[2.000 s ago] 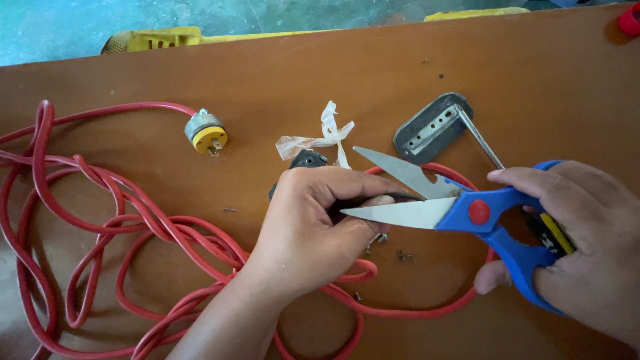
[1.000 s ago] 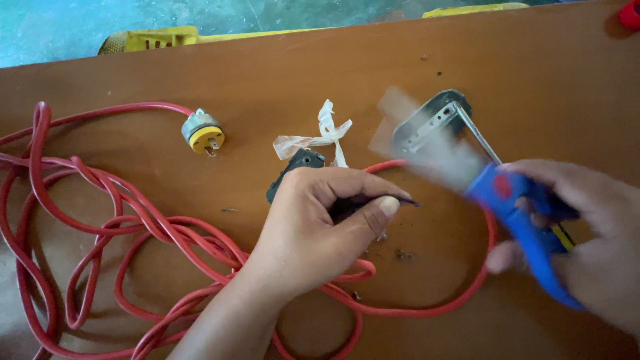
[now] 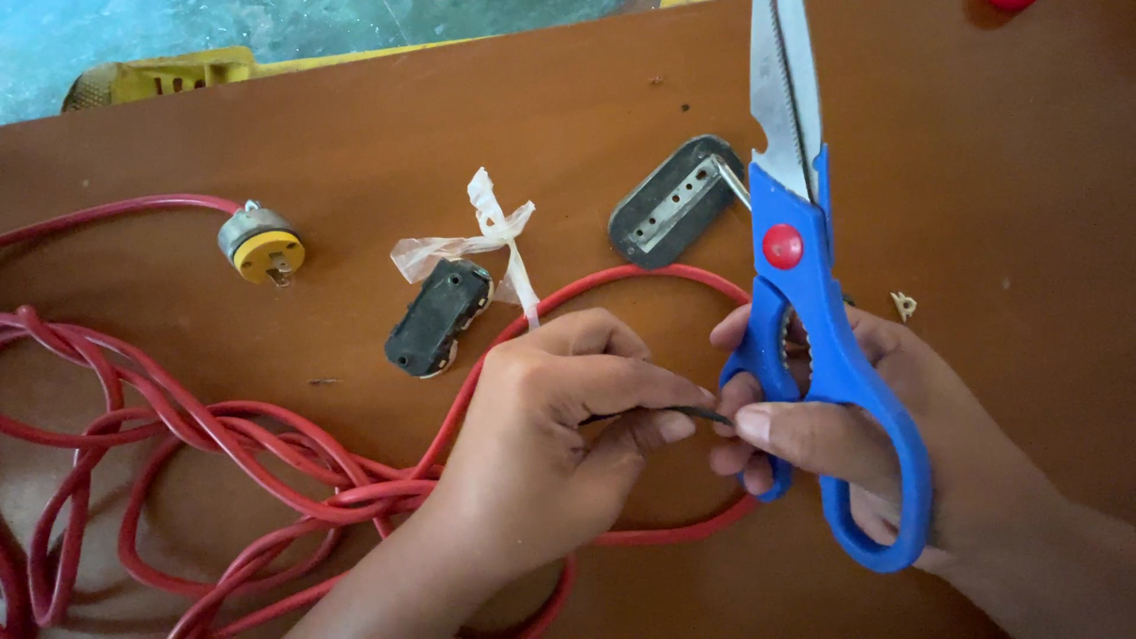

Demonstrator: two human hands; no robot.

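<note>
My left hand (image 3: 577, 426) pinches a thin dark wire (image 3: 701, 413) between thumb and forefinger. The thumb and a finger of my right hand (image 3: 852, 435) meet the wire's free end. My right hand also holds blue-handled scissors (image 3: 783, 247), their blades together and pointing away from me. Beneath my hands runs a red cable (image 3: 674, 535), which lies in tangled loops at the left. A black outlet body (image 3: 435, 315) rests left of my left hand, close to a knotted strip of clear plastic (image 3: 501, 232).
A yellow-faced plug (image 3: 269, 256) on the cable lies at the left. Beyond my hands is a dark oval plate (image 3: 679, 200) with a metal strip, beside a metal shaft (image 3: 733, 184). A small beige piece (image 3: 903, 306) sits on the brown table (image 3: 1003, 160), right of the scissors.
The scissors have swung upright, their blades now together and away from the wire. My right hand has moved in to my left hand, and its fingertips have come to the wire's end.
</note>
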